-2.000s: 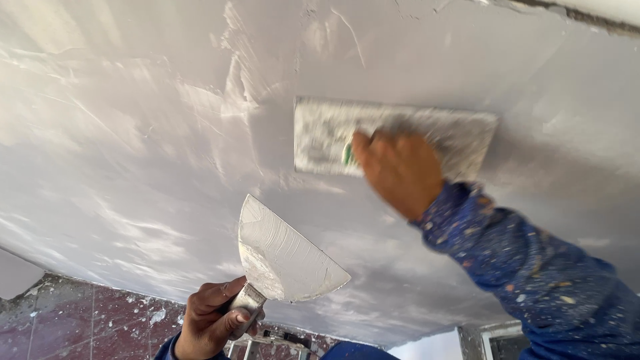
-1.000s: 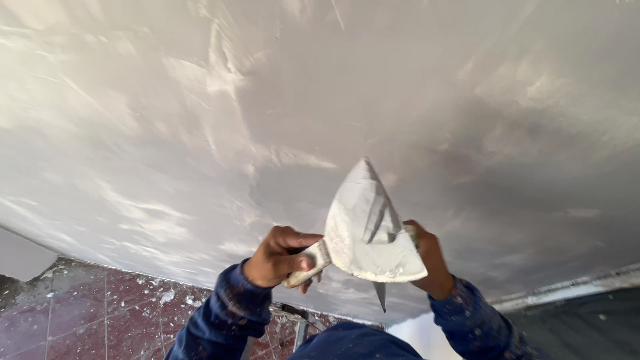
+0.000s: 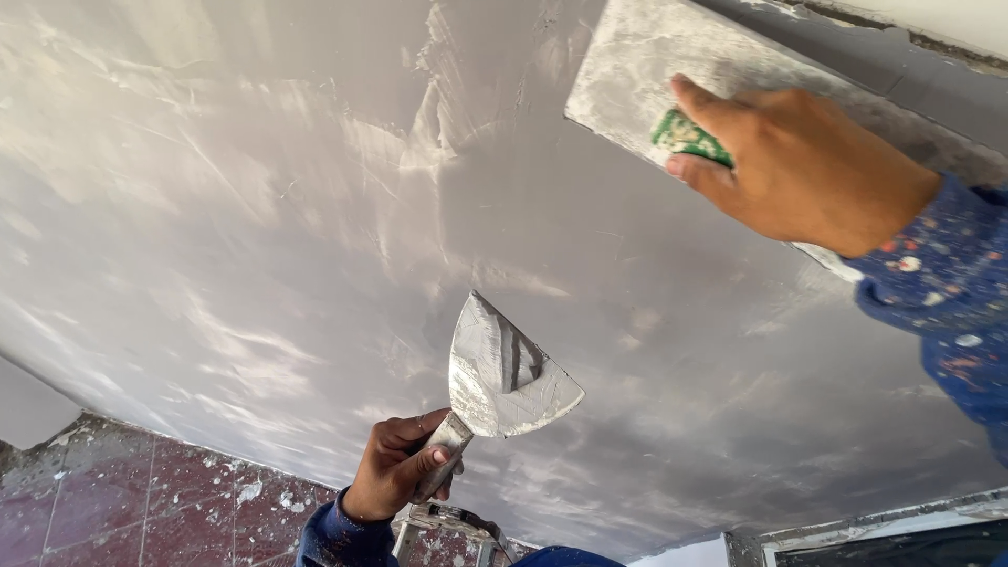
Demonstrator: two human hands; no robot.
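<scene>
My left hand (image 3: 405, 465) grips the handle of a wide putty knife (image 3: 480, 394), its blade pointing up with a lump of grey plaster (image 3: 508, 354) on it. At the upper right my right hand (image 3: 803, 161) holds the green handle (image 3: 689, 138) of a rectangular plastering trowel (image 3: 630, 71), whose flat blade lies against the wall (image 3: 520, 205). The wall has a damp grey skim coat, with a rough ridge of plaster (image 3: 441, 118) near the top middle. Paint spots cover my right blue sleeve.
Red floor tiles (image 3: 189, 488) spattered with plaster are at the lower left. A plaster-stained stepladder top (image 3: 453, 520) stands below my left hand. A framed opening (image 3: 890, 535) is at the lower right, and a rough-edged ledge (image 3: 929, 39) at the upper right.
One second ago both hands were together at the putty knife. My right hand has moved up and right with the trowel. The knife's blade now bears a lump not seen two seconds ago.
</scene>
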